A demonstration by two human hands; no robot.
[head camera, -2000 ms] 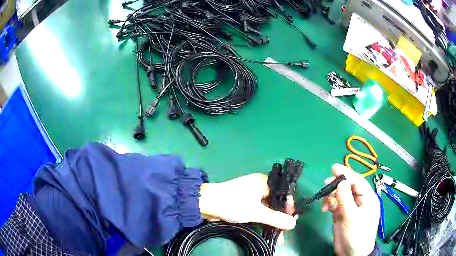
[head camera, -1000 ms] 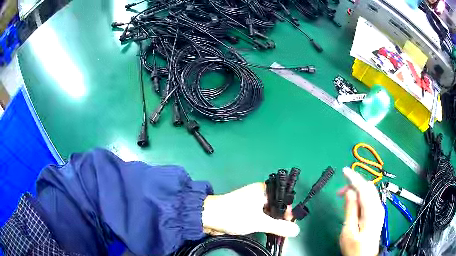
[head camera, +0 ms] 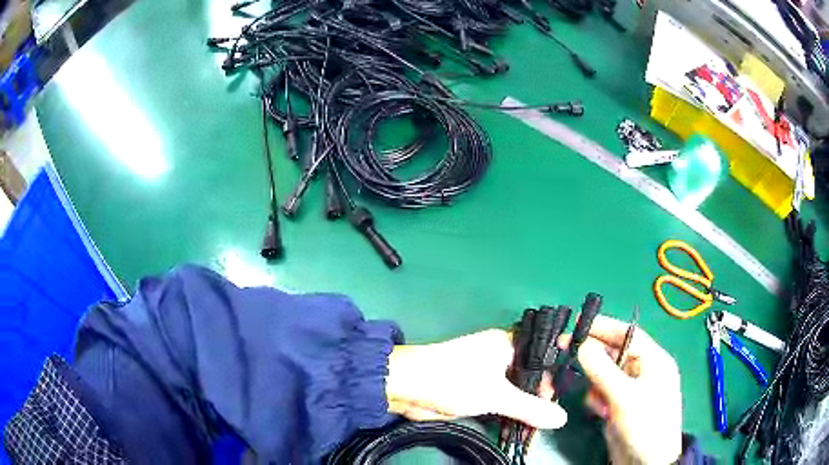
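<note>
My left hand [head camera: 473, 377] grips a bunch of several black ribbed connectors [head camera: 540, 350], which stand up from the fist. A black cable coil [head camera: 418, 445] hangs below it, cut off by the bottom edge. My right hand [head camera: 632, 390] is beside it, thumb and fingers at one separate connector [head camera: 587, 320] that leans away from the bunch. A slim pointed tool [head camera: 629, 338] sticks up from the right hand's fingers. The right fingertips are partly blurred.
A tangled black cable pile [head camera: 364, 54] with a coil [head camera: 482, 163] lies at the back. A steel ruler [head camera: 636, 186], pale green item [head camera: 698, 173], yellow box [head camera: 718, 150], orange scissors [head camera: 684, 280] and blue pliers [head camera: 718, 372] lie right. A blue bin [head camera: 54, 281] stands left.
My right hand has moved left from beside the bunch to the separate connector, which now stands more upright. The pointed tool now shows clearly in the right hand. The bench view has shifted slightly.
</note>
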